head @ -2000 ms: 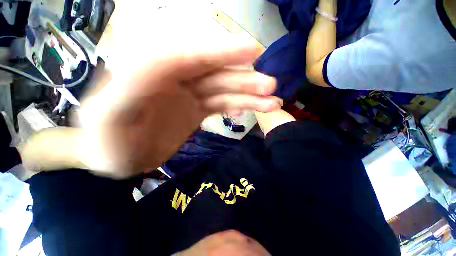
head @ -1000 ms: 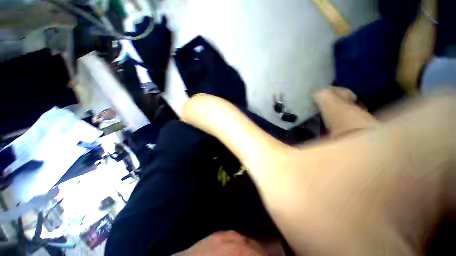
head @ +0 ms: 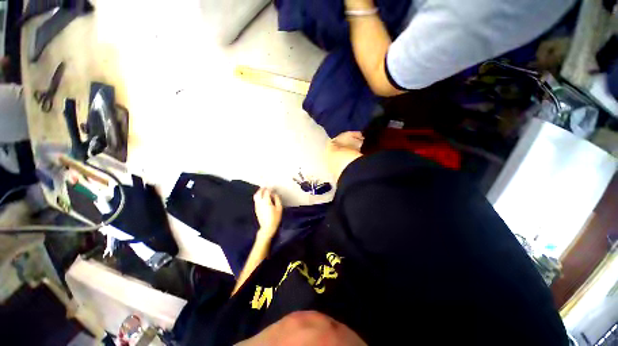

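Black trousers point(head: 210, 203) with a small white label lie flat at the near edge of the white table. Dark navy cloth point(head: 298, 221) lies beside them, in front of my black shirt. My left hand point(head: 268, 206) rests at the right edge of the trousers, fingers bent; whether it grips the cloth cannot be told. My right hand point(head: 347, 143) is on the table edge below another navy garment point(head: 342, 91), partly hidden by my sleeve; its grip cannot be told. A small dark cluster, likely keys point(head: 313, 185), lies between my hands.
A wooden ruler point(head: 274, 79) lies on the white table point(head: 203, 121). A person's arm point(head: 369, 57) reaches over the navy garment. An iron point(head: 103, 121) and black-handled shears point(head: 49, 91) are at the left. A hose point(head: 120, 203) curves nearby. A white board point(head: 552, 182) stands right.
The large blurred hand close to the camera is gone; both hands are now down at the table. The view has swung back towards the table, showing the iron, shears and whole ruler.
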